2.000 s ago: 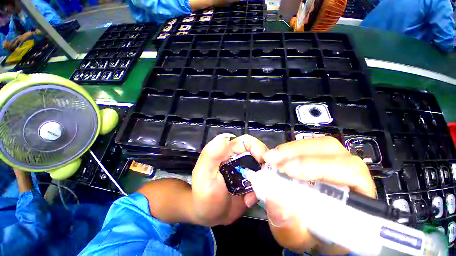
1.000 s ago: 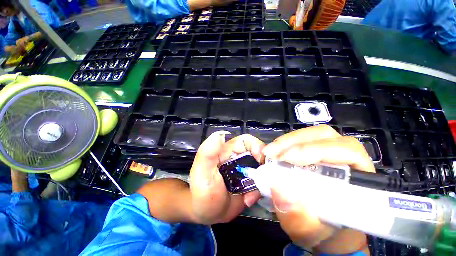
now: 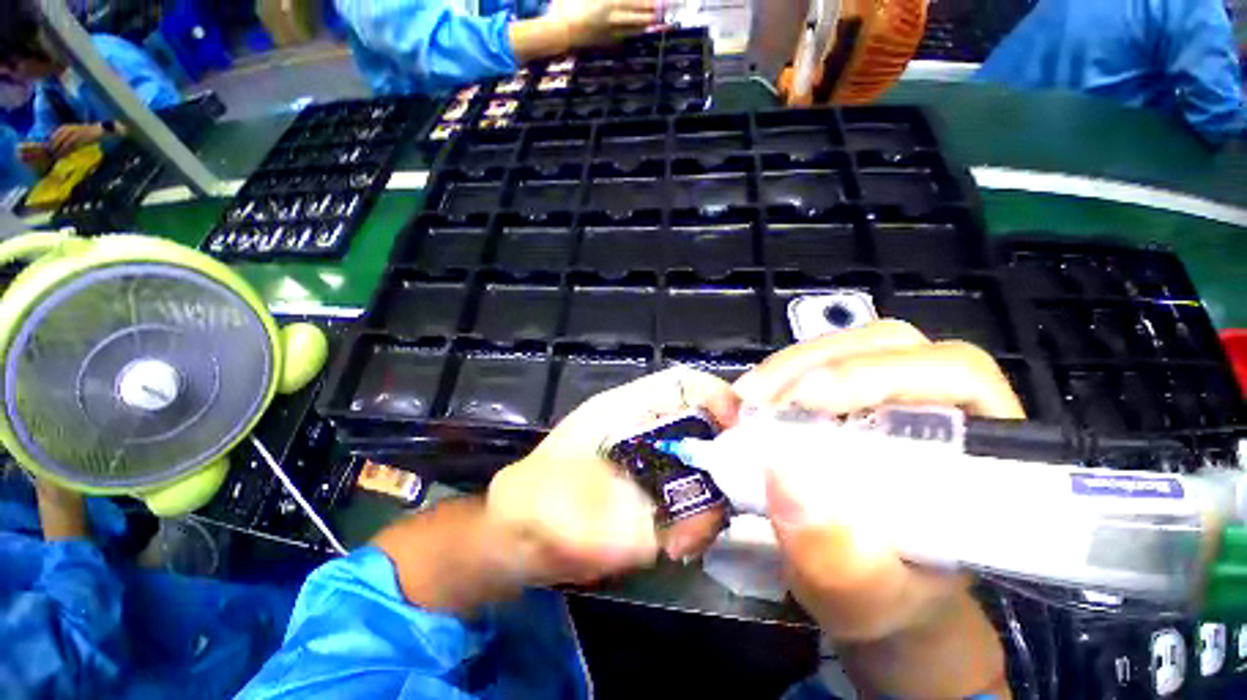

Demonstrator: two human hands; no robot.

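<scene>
My left hand [image 3: 588,492] holds a small black device housing [image 3: 673,472] with a silver rim, its inside facing up. My right hand [image 3: 875,506] grips a white translucent glue syringe [image 3: 1012,520], which lies nearly level and points left. Its blue needle tip [image 3: 673,447] is at the upper part of the housing; whether it touches cannot be told. A slim pale finger switch [image 3: 923,427] lies along the barrel. The green air adapter [image 3: 1227,563] is at the right edge. A white part with a dark centre [image 3: 832,316] lies in a tray pocket.
Stacked black blister trays [image 3: 602,280] stand in front. More trays lie at right [image 3: 1115,328] and far left [image 3: 312,178]. A lime-green fan [image 3: 144,376] stands at left, beside an orange-and-white item [image 3: 390,480]. An orange fan [image 3: 868,52] and people in blue smocks are beyond.
My left hand has turned over the housing's left side, with its fingers blurred. The syringe lies more level and its rear end is higher. The view has shifted slightly.
</scene>
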